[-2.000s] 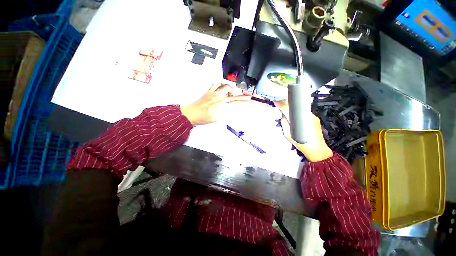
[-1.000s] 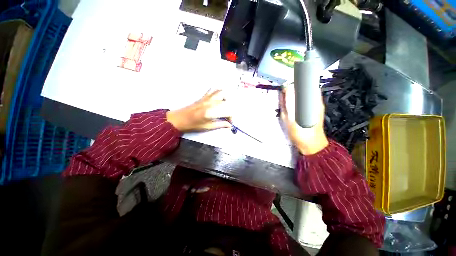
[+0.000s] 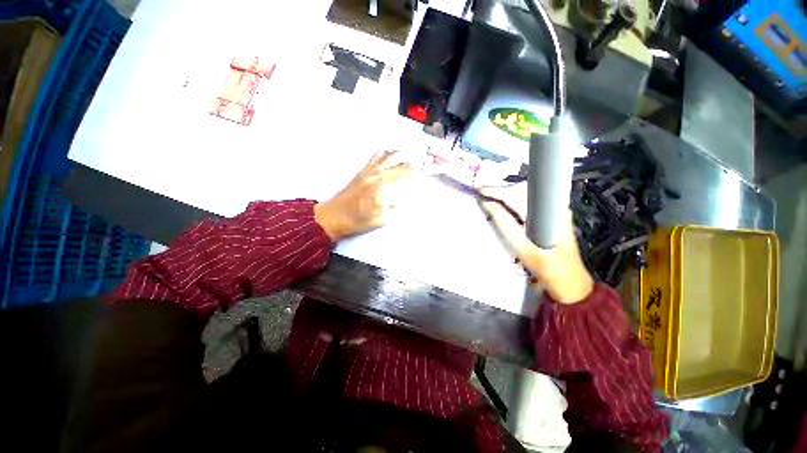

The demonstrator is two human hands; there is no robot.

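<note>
My right hand point(image 3: 550, 252) holds a dark webbing strap piece point(image 3: 462, 187) at its fingertips. The strip's free end points left over the white sheet, just in front of the sewing machine's needle area. The lamp head hides part of this hand. My left hand point(image 3: 365, 202) is over the sheet to the left of the strip and apart from it, fingers bent. Glare washes out its fingertips, so I cannot tell whether it holds anything. The sewing machine point(image 3: 434, 66) stands behind, with a red spot low on its dark head.
The lamp point(image 3: 549, 186) hangs over my right hand. A loose pile of black strips point(image 3: 611, 199) lies to the right, beside a yellow bin point(image 3: 665, 310). A blue crate point(image 3: 53, 212) is at the left. The white sheet point(image 3: 168, 106) bears red and black marks. A lit panel point(image 3: 779, 40) is at top right.
My left hand has moved up and away from the sheet's front part, where a thin dark strip lay and no longer shows. The strip at my right hand now slants instead of lying nearly level.
</note>
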